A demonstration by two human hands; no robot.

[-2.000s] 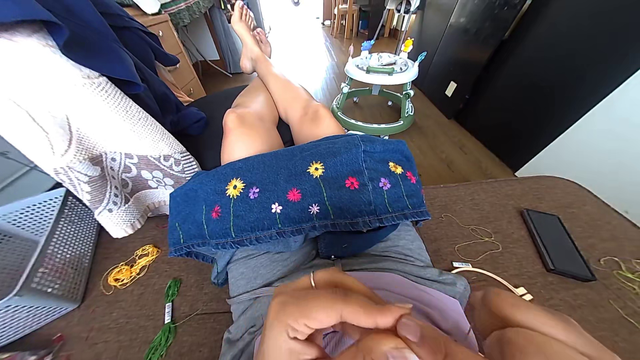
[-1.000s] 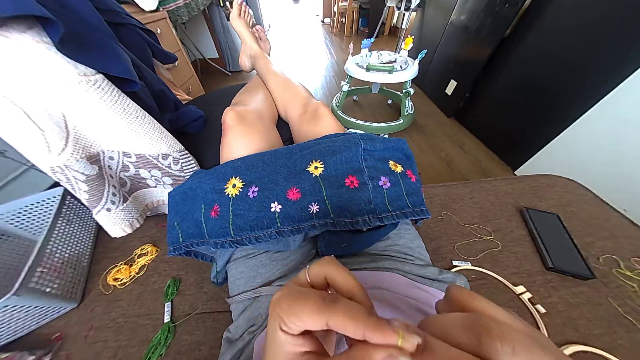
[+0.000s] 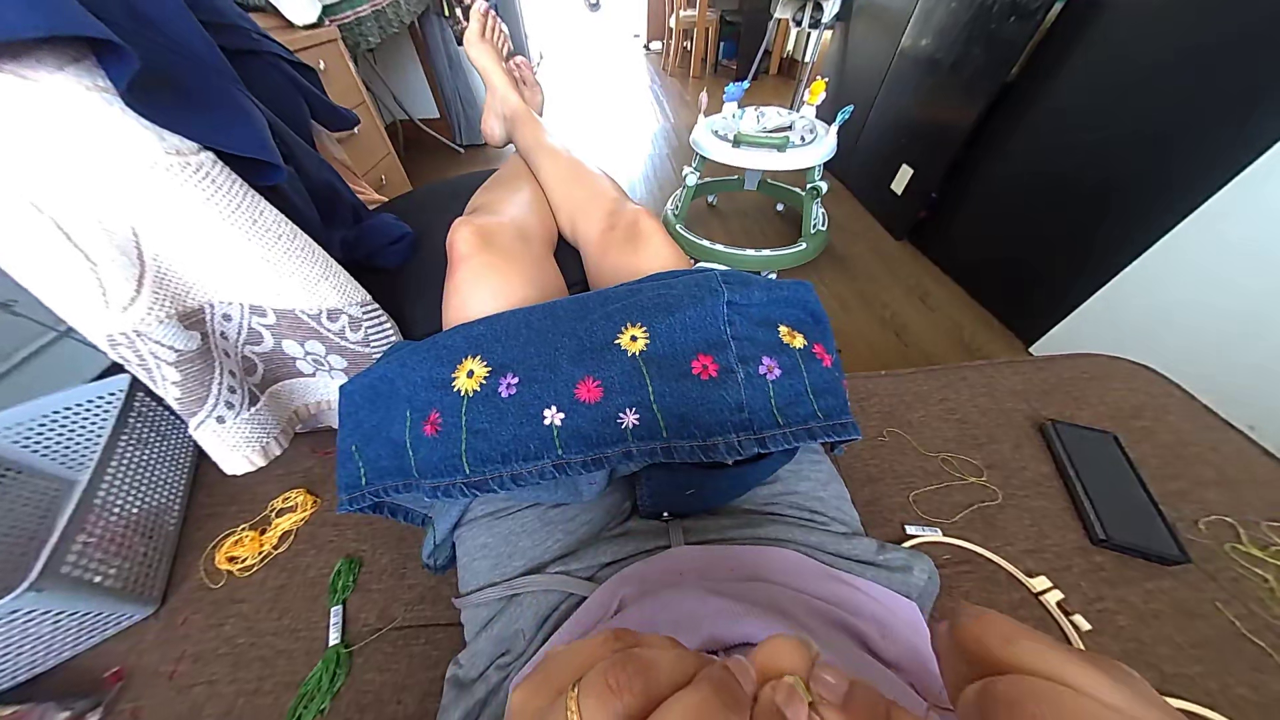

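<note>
At the bottom edge, my left hand, wearing a ring, meets my right hand. Their curled fingertips press together around a tiny yellow-green bit that looks like thread; most of both palms is cut off or hidden. Beyond them, across my thighs, lies blue denim embroidered with yellow, red, purple and pale flowers on green stems. A wooden embroidery hoop lies partly hidden by my right arm. Yellow thread and a banded green skein rest on the brown seat to the left.
A grey perforated basket and white patterned cloth are at the left. A black phone-like device, a loose thread and a yellow-green tangle lie at the right. A baby walker stands on the floor beyond.
My hands have moved lower in the view and closer together. More of the hoop shows beside my right arm than two seconds ago. The denim has stayed in place.
</note>
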